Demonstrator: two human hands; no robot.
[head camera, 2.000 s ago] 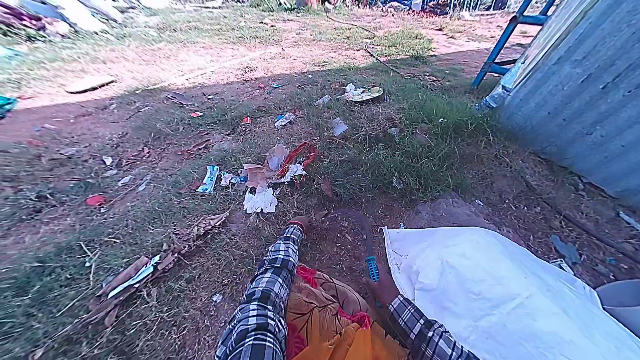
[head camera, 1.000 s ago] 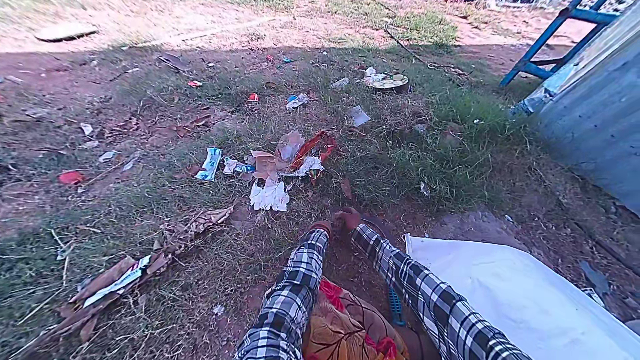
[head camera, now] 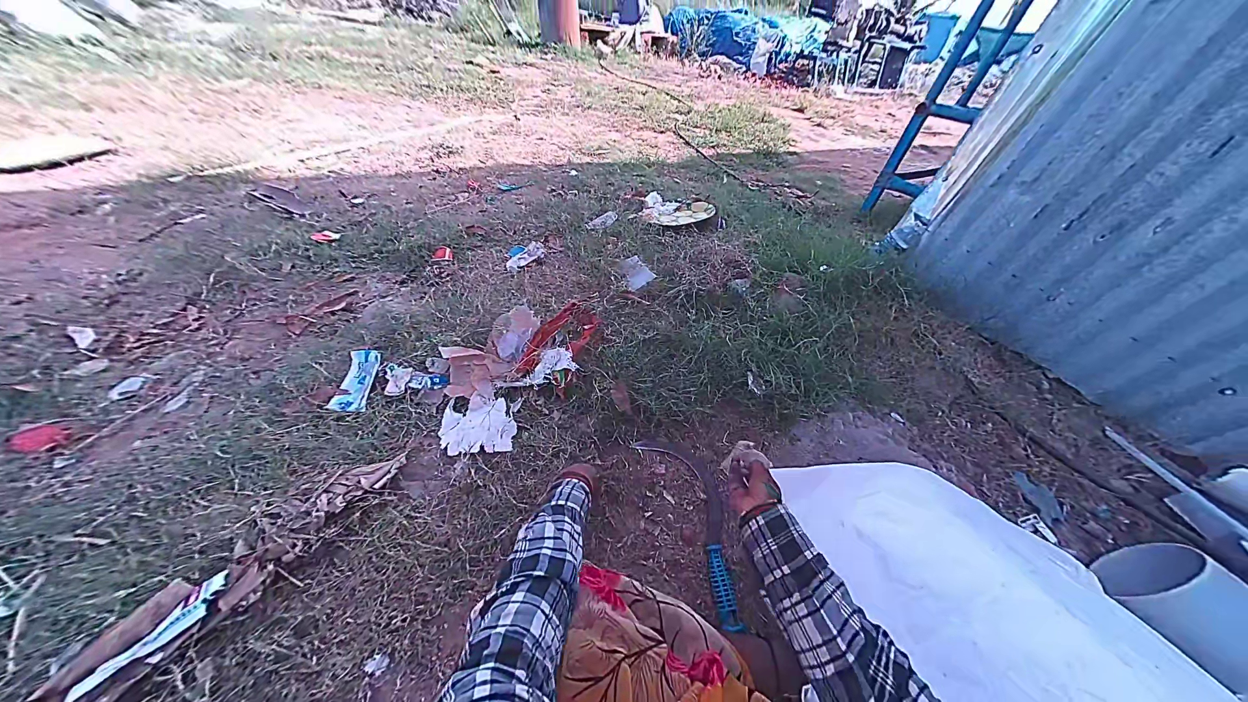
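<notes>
A sickle with a curved metal blade (head camera: 710,487) and a blue ribbed handle (head camera: 722,588) lies on the soil between my forearms. My right hand (head camera: 749,478) is just right of the blade, beside the corner of a white sheet (head camera: 907,565); its fingers are bent, and whether they hold something small cannot be told. Low over the ground left of the blade's tip is my left hand (head camera: 579,475), mostly hidden by its checked cuff. Ahead of it lie a torn white scrap (head camera: 478,425), brown paper (head camera: 470,370) and a red strip (head camera: 551,336).
A corrugated metal sheet wall (head camera: 1102,214) rises at the right, with a blue metal ladder or stand (head camera: 916,127) behind it. A grey pipe or container (head camera: 1150,575) lies near the lower right. Dry leaves (head camera: 322,507) and litter are scattered over the grass.
The sickle was in my right hand two seconds ago and now lies on the ground. My right hand has moved from beside my left hand to the right, near the white sheet.
</notes>
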